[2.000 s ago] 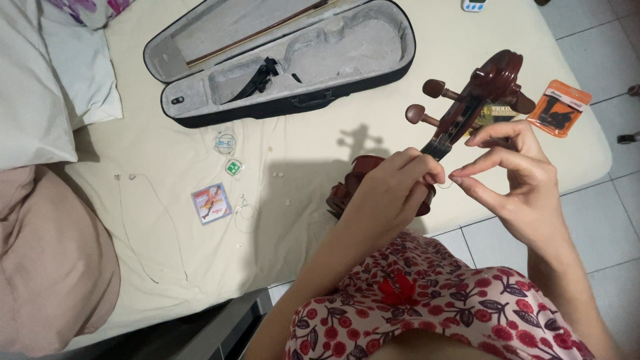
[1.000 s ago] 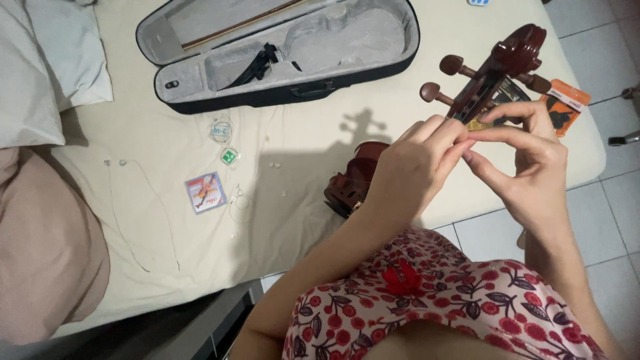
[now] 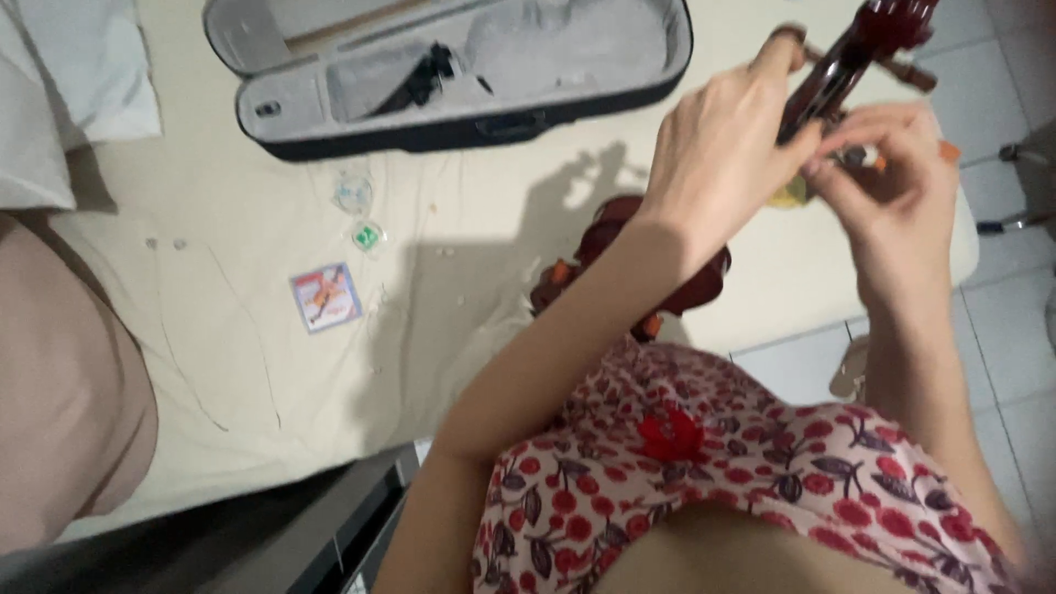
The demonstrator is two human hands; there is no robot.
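A dark red violin stands tilted, its scroll (image 3: pixel 895 23) at the top right and its body (image 3: pixel 693 276) partly hidden behind my left forearm. My left hand (image 3: pixel 726 144) is around the upper neck, with a finger at a wooden tuning peg (image 3: pixel 789 35) and the thumb beside the fingerboard. Close against that thumb, my right hand (image 3: pixel 883 177) pinches with thumb and forefinger; the thin string there is barely visible through blur. Another peg (image 3: pixel 907 74) sticks out above the right hand. Something yellow (image 3: pixel 788 194) shows behind the fingertips.
An open violin case (image 3: pixel 396 132) with a black shoulder rest (image 3: pixel 421 78) lies on the bed. Below it are a coiled string packet (image 3: pixel 353 191), a green packet (image 3: pixel 366 237) and a square string envelope (image 3: pixel 326 297). Two loose strings (image 3: pixel 256 330) lie farther left, near a beige cushion (image 3: pixel 62 396).
My left hand has moved up the neck, and one finger now reaches the peg. The right hand stays close by with its fingertips together. The view has shifted somewhat.
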